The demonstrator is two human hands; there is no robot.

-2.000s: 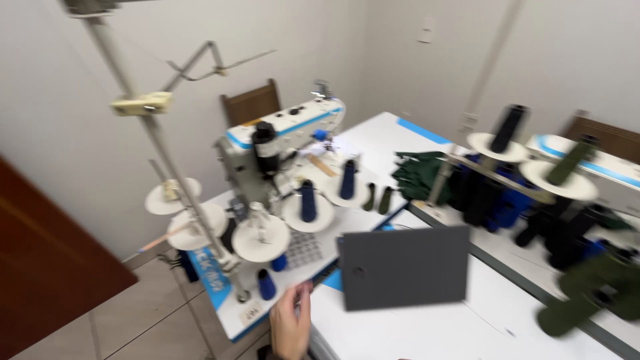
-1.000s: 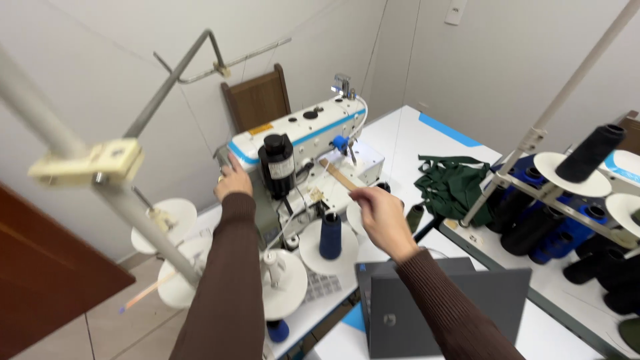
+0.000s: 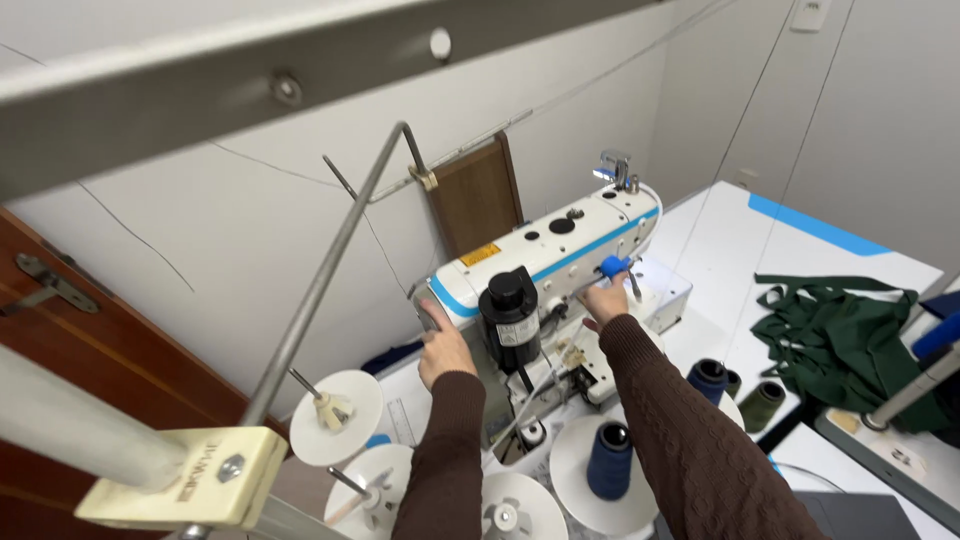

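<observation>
A white industrial sewing machine (image 3: 559, 244) with blue trim lies tilted back on the table, its underside parts showing. My left hand (image 3: 446, 345) rests at the machine's left end, index finger extended against it. My right hand (image 3: 606, 300) is on the machine's near side, beside a blue knob (image 3: 613, 265); its fingertips are partly hidden, and what they grip cannot be told. Between my hands stands a black motor (image 3: 510, 319). A navy thread cone (image 3: 610, 461) sits on a white spool disc (image 3: 562, 480) below my right forearm.
A metal thread stand rod (image 3: 330, 277) and a plastic clamp (image 3: 184, 476) are close at the left. Dark green fabric (image 3: 840, 337) lies at the right. A laptop (image 3: 862, 516) is at the lower right edge. A wooden chair back (image 3: 476, 199) stands behind the machine.
My right hand has moved onto the machine near the blue knob; the flat tan strip it held a second ago is no longer visible in it. My left hand stays at the machine's left end.
</observation>
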